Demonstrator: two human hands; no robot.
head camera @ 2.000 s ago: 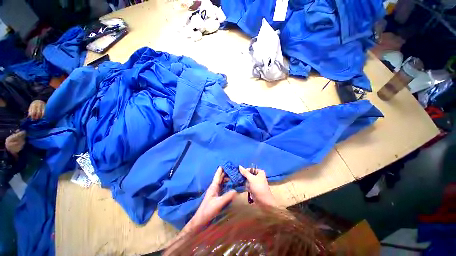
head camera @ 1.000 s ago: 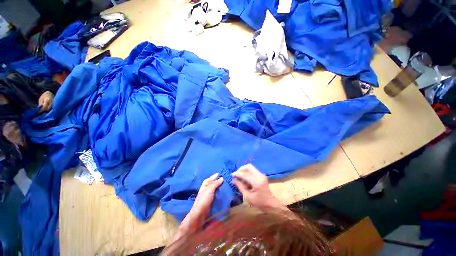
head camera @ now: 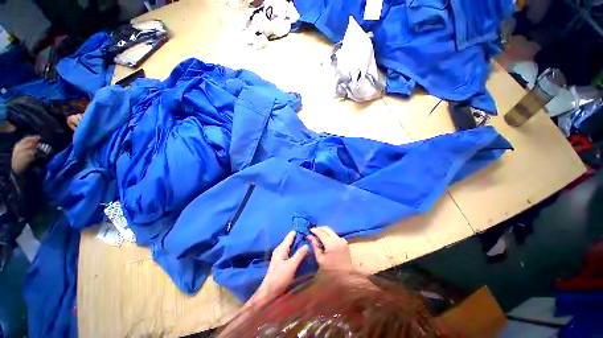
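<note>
A blue jacket (head camera: 218,198) lies heaped and spread on the pale wooden table, with a dark slanted pocket zipper (head camera: 239,208) on its shell. The sleeve cuff (head camera: 301,226) is a small gathered blue bunch near the front edge. My left hand (head camera: 285,261) pinches the cuff from the left. My right hand (head camera: 330,249) holds it from the right, with a small dark thing at its fingers that I cannot make out clearly. My hair hides the wrists' lower side.
More blue jackets (head camera: 436,53) lie at the far side, beside a crumpled whitish bag (head camera: 357,66) and white scraps (head camera: 270,21). A brownish bottle (head camera: 529,105) stands at the right. A paper label (head camera: 118,223) lies at the left. Another person's hand (head camera: 25,153) shows at the left edge.
My hands have come together at the cuff, and my right hand has moved slightly down. At the left edge, the other person's hands have moved and the blue cloth there has dropped.
</note>
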